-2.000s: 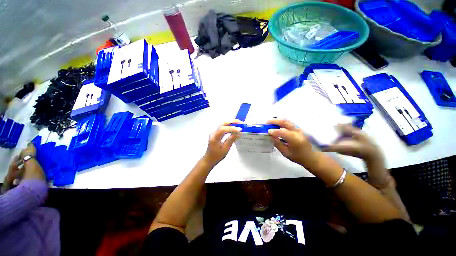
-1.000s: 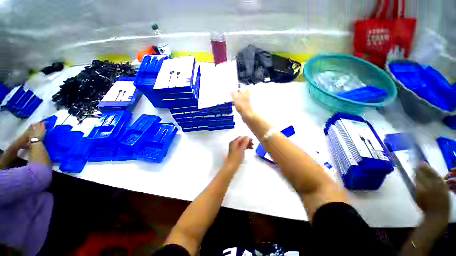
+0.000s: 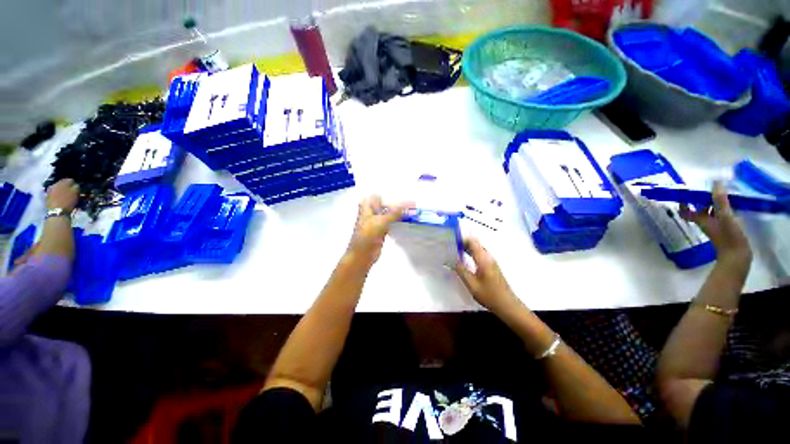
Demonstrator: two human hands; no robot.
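Observation:
A retail box (image 3: 430,239), white with blue edges, is held upright between my hands above the white tabletop, slightly blurred. My left hand (image 3: 378,224) grips its upper left corner. My right hand (image 3: 482,271) holds its right side. A small dark blue tab shows just behind it. Open boxes (image 3: 565,180) with blue ends and cable pictures are stacked right of centre. Closed boxes (image 3: 293,115) stand in a tall stack left of centre.
Blue trays (image 3: 192,227) overlap at left, near a black cable heap (image 3: 95,158). A green basket (image 3: 544,76) and grey basin (image 3: 684,65) stand at back right. A purple-sleeved person (image 3: 50,286) works at left. Another person's hand (image 3: 724,227) holds a blue-edged piece at right.
My right hand has come back from the closed stack. Both my hands now hold a box. The view has tilted and shifted. The neighbour's left-side hand has reached the cable heap.

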